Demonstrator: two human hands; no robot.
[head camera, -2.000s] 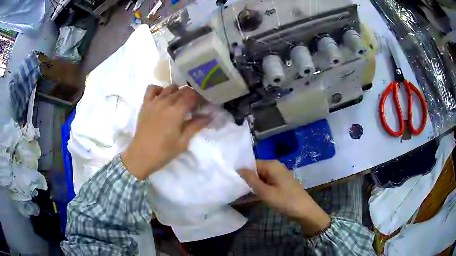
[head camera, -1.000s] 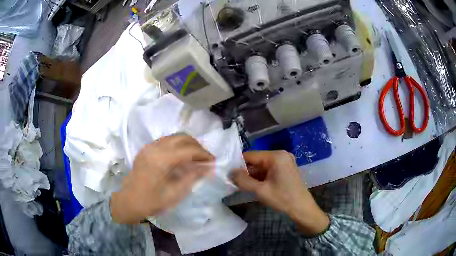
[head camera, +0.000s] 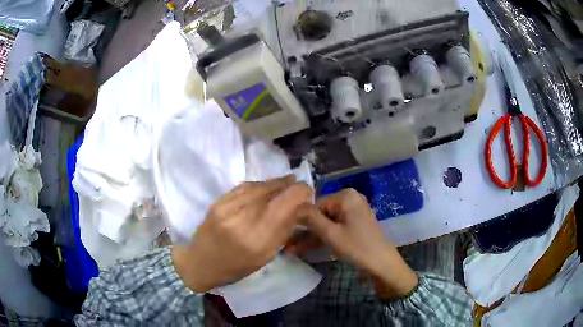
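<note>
White cloth (head camera: 198, 166) lies heaped left of the overlock machine (head camera: 383, 70) and runs under its head near the needle area. A curved white flap (head camera: 272, 290) hangs below my hands over the table's front edge. My left hand (head camera: 252, 227) pinches the cloth edge just in front of the presser area; it is slightly blurred. My right hand (head camera: 342, 223) grips the same edge beside it, with the fingertips of both hands meeting. The pinched fabric is mostly hidden by my fingers.
Scissors with red handles (head camera: 516, 150) lie right of the machine. A blue plate (head camera: 390, 191) with lint lies before the machine. White cut panels (head camera: 511, 255) and a dark navy piece (head camera: 518, 223) are at the lower right. A crumpled white bundle (head camera: 22, 198) hangs at far left.
My left hand has moved right and down from the machine head to meet my right hand at the cloth edge. The cloth by the needle is folded and bunched closer to my fingers.
</note>
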